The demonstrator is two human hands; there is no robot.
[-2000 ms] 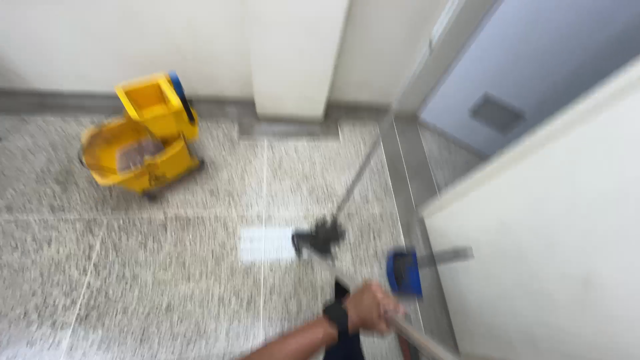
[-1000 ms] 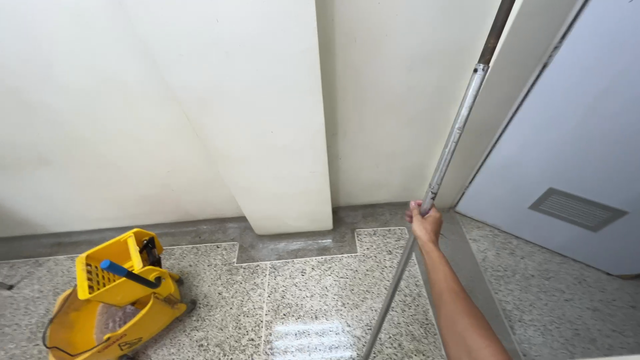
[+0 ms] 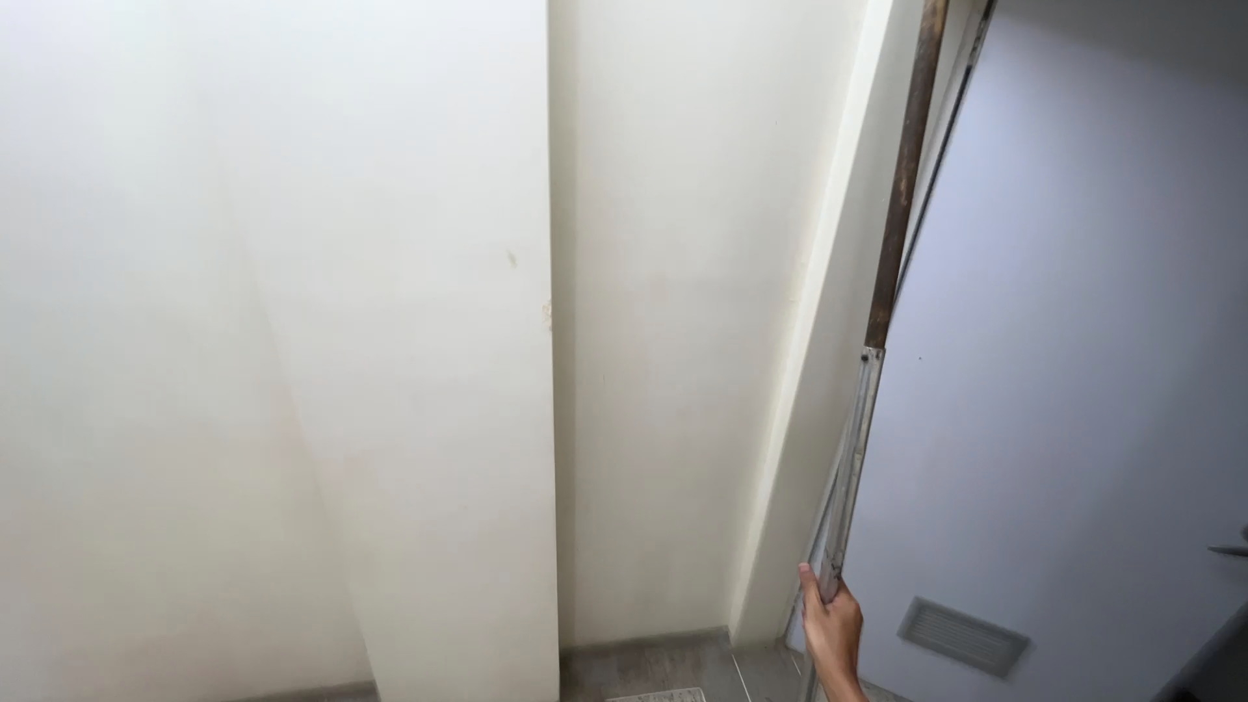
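Observation:
My right hand (image 3: 832, 624) is closed around the metal lower section of a long pole (image 3: 846, 487), near the bottom of the view. The pole stands almost upright with a slight lean to the right. Above the metal part it continues as a worn brown shaft (image 3: 902, 185), which runs out of the top edge. Its lower end is hidden by my hand and cut off by the frame. My left hand is out of view.
A cream wall pillar (image 3: 439, 390) juts out left of the centre. A pale blue-grey door (image 3: 1063, 341) with a vent grille (image 3: 963, 637) and a handle (image 3: 1230, 551) stands at the right. Grey floor edging (image 3: 653, 668) shows at the bottom.
The view has swung up, and the yellow mop bucket has left it. Two seconds ago my left hand, with a black wristband, gripped a handle; one second ago my right hand held the metal pole.

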